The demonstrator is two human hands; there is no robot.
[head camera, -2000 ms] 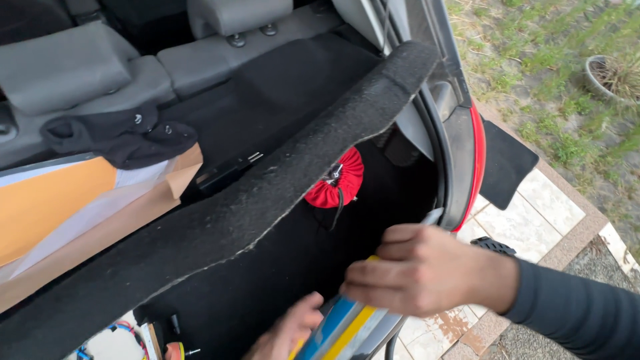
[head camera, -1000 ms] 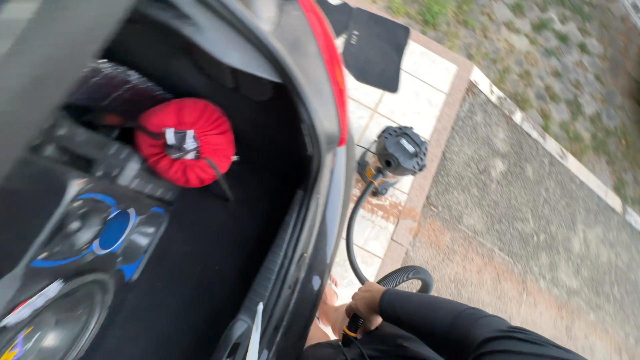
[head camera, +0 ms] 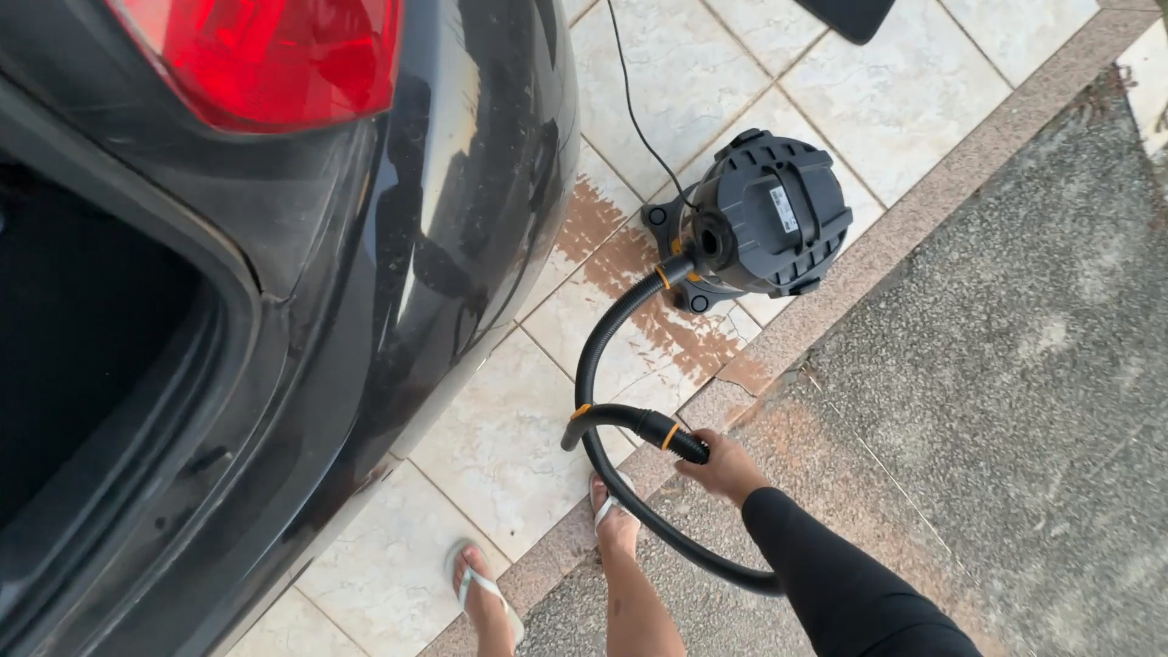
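Note:
My right hand (head camera: 721, 465), in a black sleeve, grips the ribbed black vacuum hose (head camera: 598, 342) just behind its curved handle end (head camera: 650, 425), which has orange rings. The hose loops over the tiles and joins the side of a black canister vacuum cleaner (head camera: 776, 214) standing on the tiled floor. A thin power cord (head camera: 628, 96) runs from the vacuum toward the top of the view. My left hand is out of view.
A dark car's rear bumper (head camera: 465, 182), red tail light (head camera: 265, 55) and open trunk (head camera: 82, 347) fill the left. A black mat (head camera: 853, 11) lies at the top. My feet in flip-flops (head camera: 484, 589) stand by the granite edging (head camera: 912, 201), beside rough concrete.
The view has swung from the trunk down to the floor. Two seconds ago my right hand held a blue and yellow thing; one second ago it was on the hose.

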